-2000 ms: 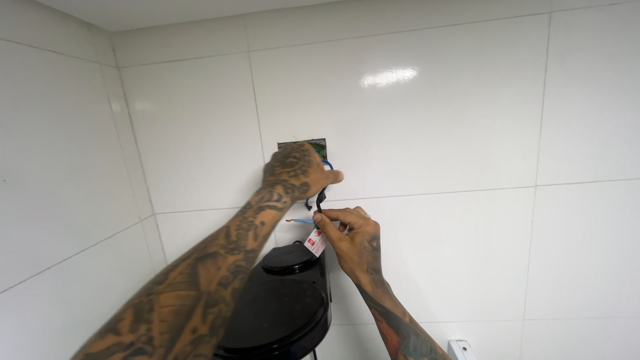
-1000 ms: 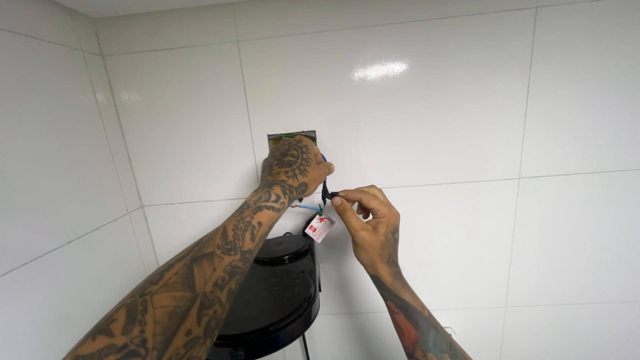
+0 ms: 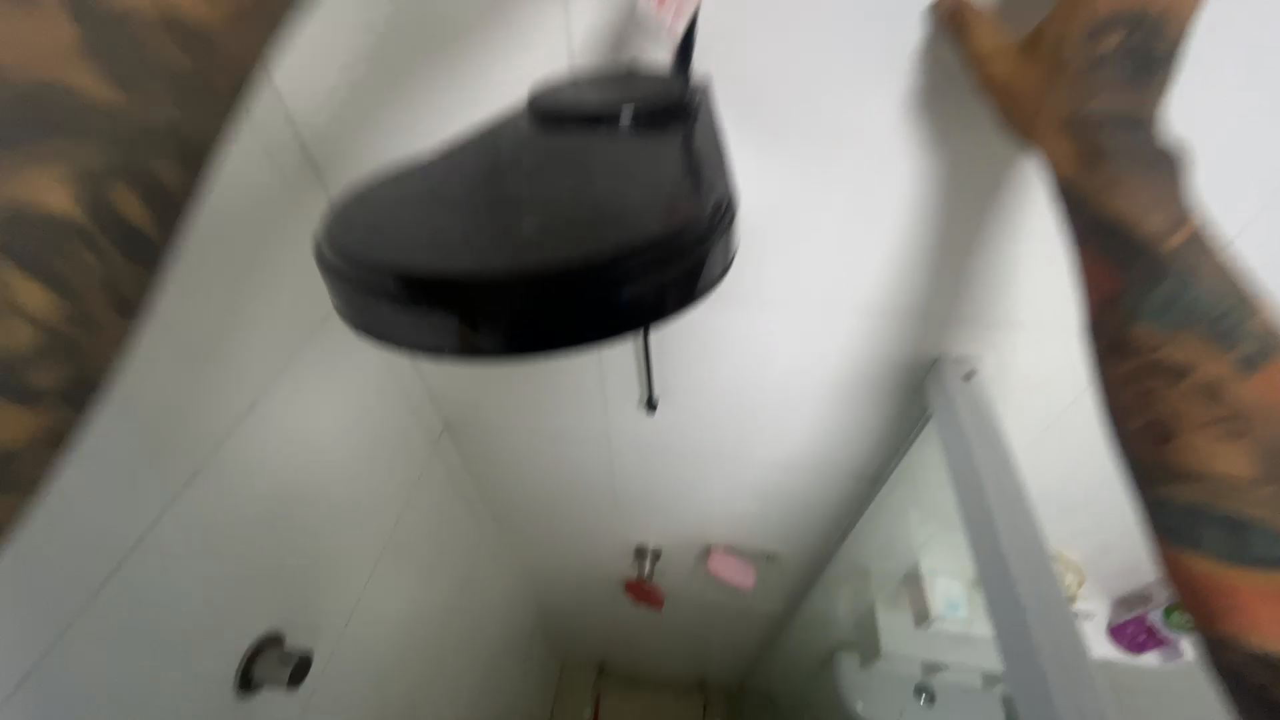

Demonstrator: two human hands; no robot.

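Note:
A black electric shower head (image 3: 520, 210) hangs from the white tiled wall near the upper middle, blurred. Part of a tag (image 3: 668, 12) with red and white shows above it, beside a dark cable (image 3: 687, 45). A thin black stem (image 3: 648, 370) points down from its underside. My right hand (image 3: 1050, 60) is at the top right, against or close to the wall, fingers partly cut off by the frame; I cannot tell whether it holds anything. Of my left side only the tattooed forearm shows, large and blurred at the left edge; the left hand is out of view.
A glass shower partition with a grey metal profile (image 3: 1000, 540) rises at the right. Behind it are a sink (image 3: 890, 685) and a purple item (image 3: 1138, 633). A round metal valve fitting (image 3: 272, 664) juts from the left wall. Lower down are red (image 3: 645, 592) and pink (image 3: 732, 568) objects.
The view has swung sharply downward. My right hand has left the black wire it pinched beside the tag and is now apart from the shower head, to its right.

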